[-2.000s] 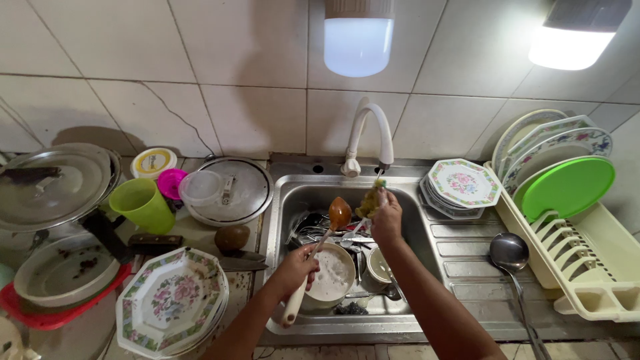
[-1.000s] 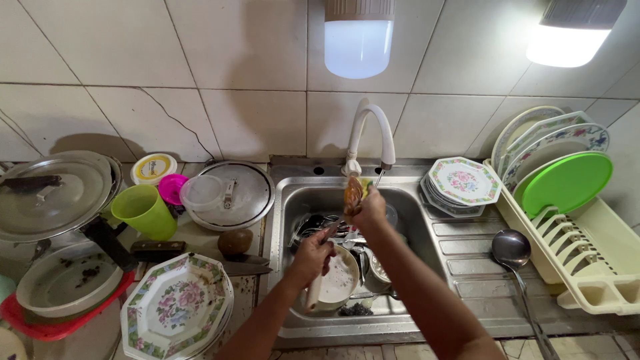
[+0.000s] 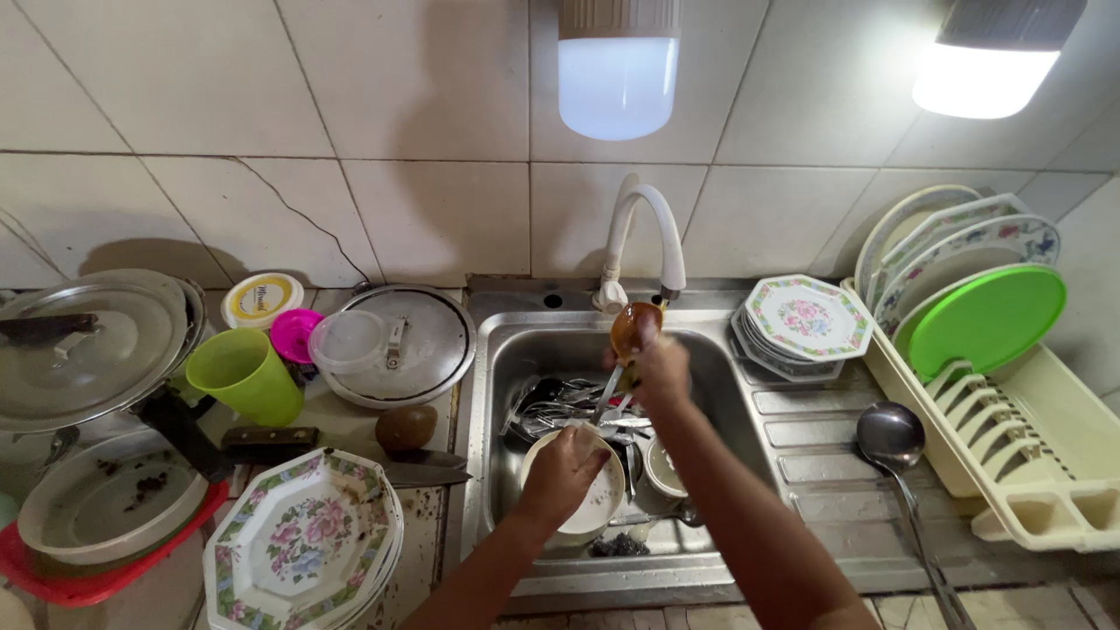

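My left hand (image 3: 569,464) is closed around the lower handle of a ladle, above a white bowl (image 3: 599,503) in the steel sink (image 3: 744,420). The ladle's brown bowl (image 3: 634,331) is raised just below the tap's spout (image 3: 672,271). Against that brown bowl, my right hand (image 3: 658,372) presses what seems to be a yellow-green sponge, mostly hidden and blurred. Loose cutlery (image 3: 560,407) lies at the back left of the sink. A small cup (image 3: 667,468) and a dark scouring pad (image 3: 619,544) are in the sink too.
On the left are dirty floral plates (image 3: 302,534), a green cup (image 3: 249,376), pot lids (image 3: 437,341) and a knife (image 3: 429,472). To the right stand stacked plates (image 3: 809,317), a steel ladle (image 3: 891,435) and a cream dish rack (image 3: 1041,437).
Two seconds ago the ladle's brown bowl was lower and my right hand was beside it, with the sponge showing. Now that hand is on the brown bowl, nearer the spout.
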